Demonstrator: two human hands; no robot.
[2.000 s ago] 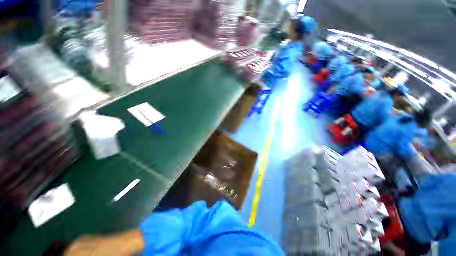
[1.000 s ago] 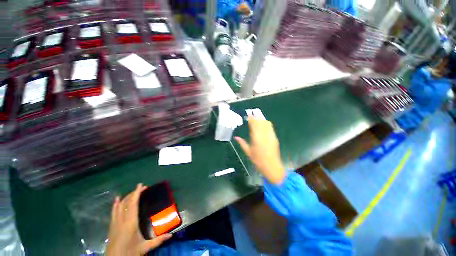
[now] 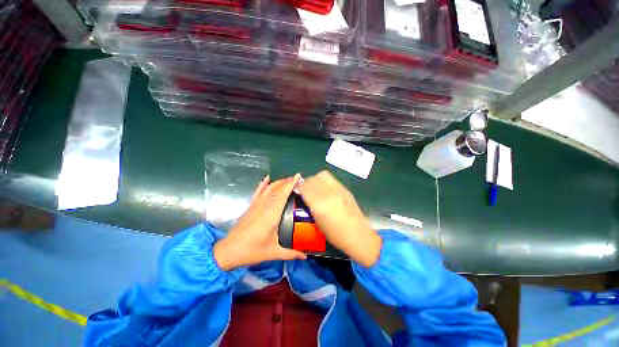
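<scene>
The handheld device [image 3: 309, 236], black with a bright orange end, is near the bench's front edge. My left hand [image 3: 261, 223] grips its left side, fingers reaching to its far end. My right hand [image 3: 332, 210] lies over its right and far part, fingers curled. A small white bit, perhaps the wipe [image 3: 298, 186], shows at the right fingertips; most of it is hidden. A clear film stack or bag [image 3: 234, 179] lies left of the device. A white card [image 3: 350, 158] lies behind it.
Clear trays [image 3: 271, 88] of red-black units stand along the back. A white solvent bottle [image 3: 444, 154] and a blue pen [image 3: 494, 183] on a paper slip [image 3: 503, 166] are at right. A thin white strip [image 3: 406, 220] lies near the front. A long plastic sleeve [image 3: 95, 135] lies at left.
The view has turned left and down to the bench. My right hand has come from beside the bottle to the device. The white cloth is no longer draped on the bottle.
</scene>
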